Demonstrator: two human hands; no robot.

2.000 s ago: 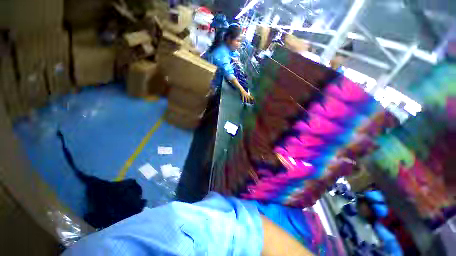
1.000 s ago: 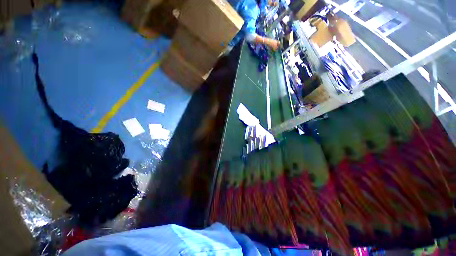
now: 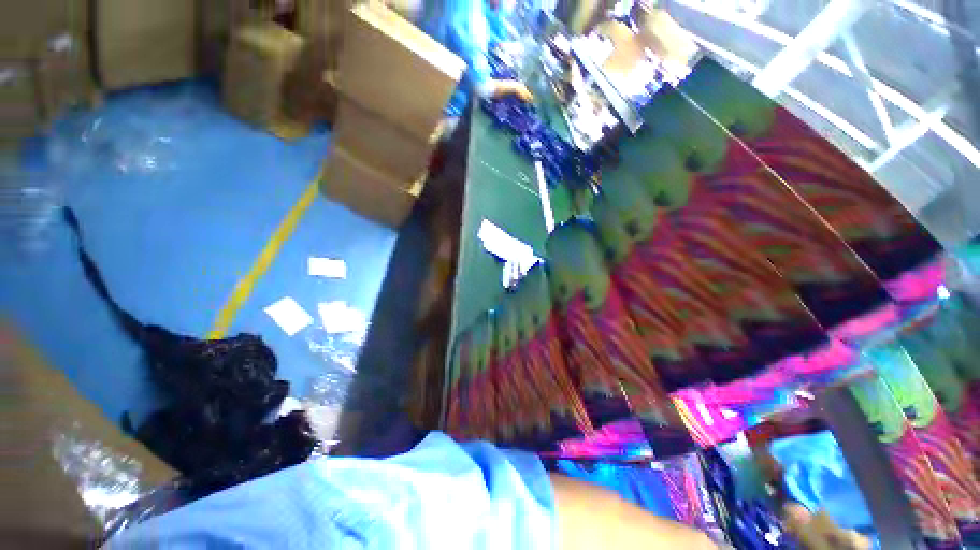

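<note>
A tall leaning stack of gift boxes (image 3: 688, 258) fills the centre and right, its striped edges green, orange, dark and pink. A second stack (image 3: 913, 430) shows at the right edge. A light blue sleeve (image 3: 430, 494) and bare forearm, seemingly my left, reach in from the bottom left below the stack. The hand beyond that forearm is cut off by the bottom edge. My right hand is not seen. What either hand holds is hidden.
A green belt (image 3: 500, 183) carries white slips (image 3: 505, 245). Brown cartons (image 3: 376, 140) stand left of it. A black heap (image 3: 215, 397), white papers and clear plastic (image 3: 102, 473) lie low left. Blue-clad people show at the top and lower right, partly hidden.
The view has swung, and the stack's green, orange and pink edges now lean up to the right. The bare forearm, out of view one second ago, shows again at the bottom.
</note>
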